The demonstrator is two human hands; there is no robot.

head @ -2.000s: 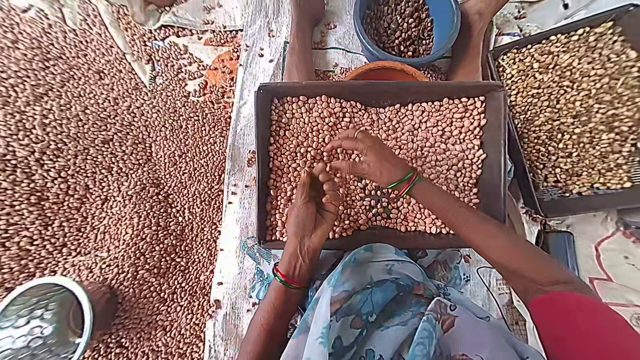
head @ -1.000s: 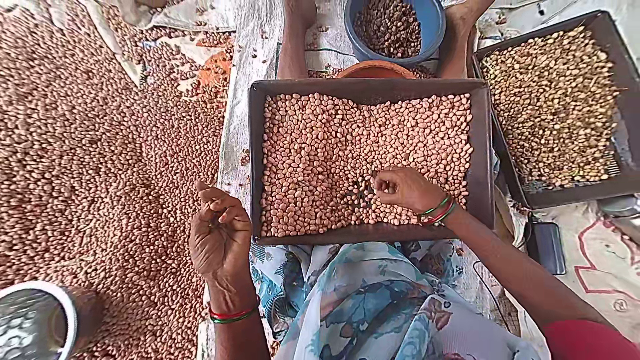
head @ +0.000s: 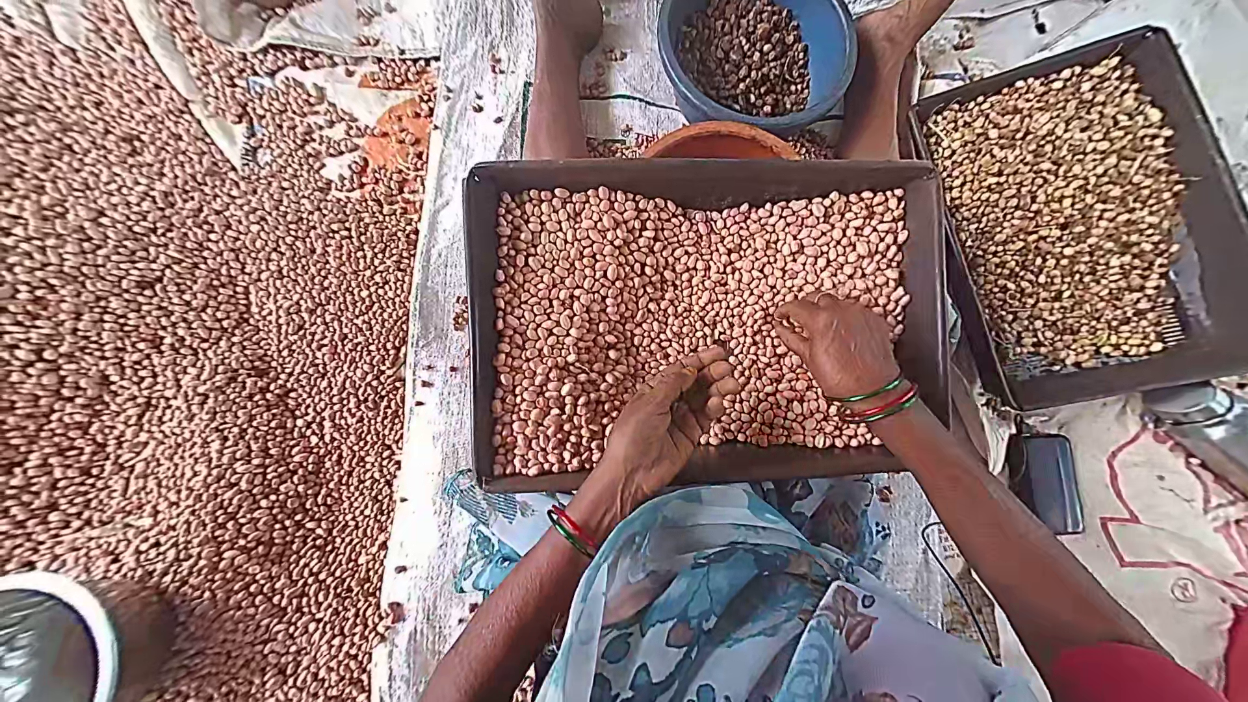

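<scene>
A dark rectangular tray (head: 707,175) lies across my lap, filled with pinkish-brown nuts or seeds (head: 624,283). My left hand (head: 673,419) is over the tray's near middle, palm turned up and fingers curled; a small dark piece seems to be at its fingertips, though too small to name. To the right, my right hand (head: 837,341) bends down over the seeds with thumb and forefinger close together; whether it pinches a seed cannot be told. Both wrists wear red and green bangles.
A blue bowl (head: 834,58) of darker pieces stands between the feet, beside an orange bowl (head: 721,136) partly under the tray. A second tray (head: 1209,292) of yellowish pieces is at right, near a phone (head: 1048,483). Seeds (head: 195,341) cover the left, with a metal container (head: 58,634).
My left hand has come back over the tray from its left side, where it was a second ago. My right hand has moved up and right among the seeds. The dark pieces near it before no longer show.
</scene>
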